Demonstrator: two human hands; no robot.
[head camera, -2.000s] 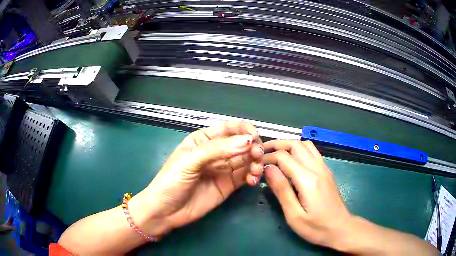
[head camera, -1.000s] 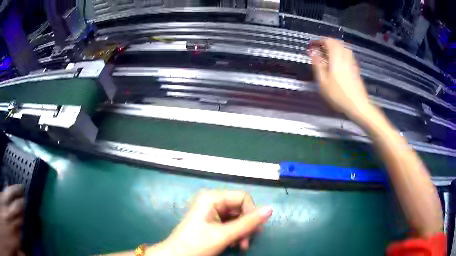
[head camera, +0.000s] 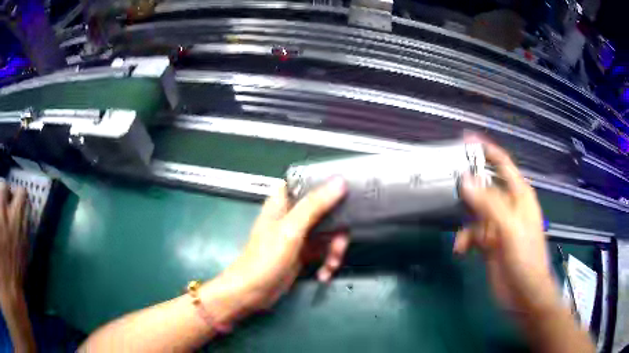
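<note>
A flat grey carrier fixture (head camera: 393, 185), blurred by motion, is held level above the front rail and the near edge of the green bench top. My left hand (head camera: 293, 238) grips its left end, thumb on top and fingers below. My right hand (head camera: 507, 214) grips its right end and is blurred. Small marks show along the middle of the fixture and metal pieces at its ends. Whether small parts sit in it cannot be told.
Silver conveyor rails (head camera: 221, 178) and a dark green belt (head camera: 227, 153) run behind. White-silver end blocks (head camera: 127, 138) stand at left. A co-worker's hand (head camera: 12, 234) is at a black perforated tray (head camera: 38, 196). A paper sheet (head camera: 583, 286) and pen lie at right.
My right hand has come back from the far rails and now holds the grey fixture. My left hand, earlier over the bench without it, has closed on its left end. The fixture now covers most of the blue bar.
</note>
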